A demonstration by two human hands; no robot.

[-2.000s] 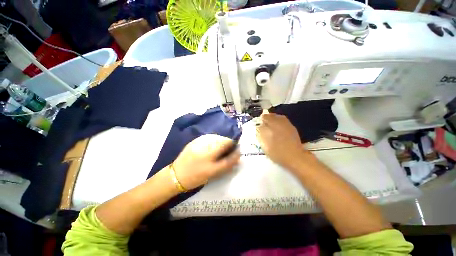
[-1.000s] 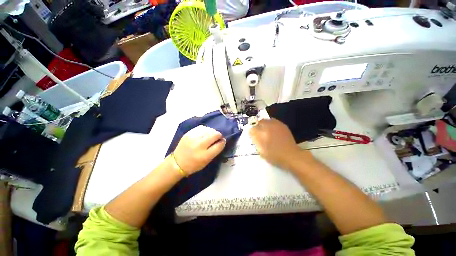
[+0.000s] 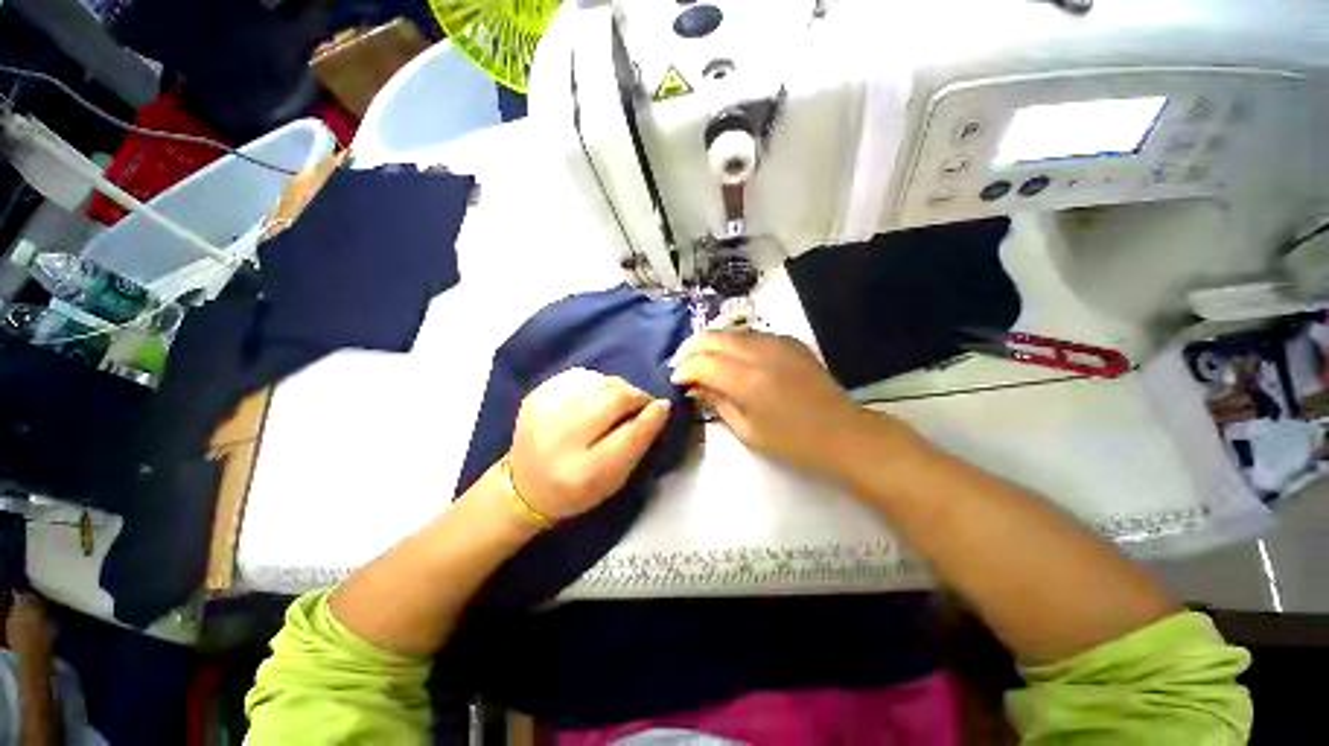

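A dark navy garment panel (image 3: 561,350) lies left of and below the needle, its right edge at the presser foot (image 3: 706,309). My left hand (image 3: 586,442) rests on the panel, thumb and forefinger pinching its cloth. My right hand (image 3: 765,391) is just below the needle, fingertips pinching the panel's right edge near the left fingertips. The needle tip is too small to tell. The white sewing machine (image 3: 875,117) stands over the work, with a lit screen.
A small black fabric piece (image 3: 911,299) lies right of the needle, with red-handled thread clippers (image 3: 1071,354) beside it. Stacked navy panels (image 3: 357,262) lie at left over brown board (image 3: 233,488). A lime-green fan (image 3: 500,32) and pale blue tubs (image 3: 437,105) are behind. Mixed scraps (image 3: 1275,437) are at far right.
The view has moved closer to the machine. My right hand has moved left and down from beside the presser foot to the panel's edge, near my left fingertips.
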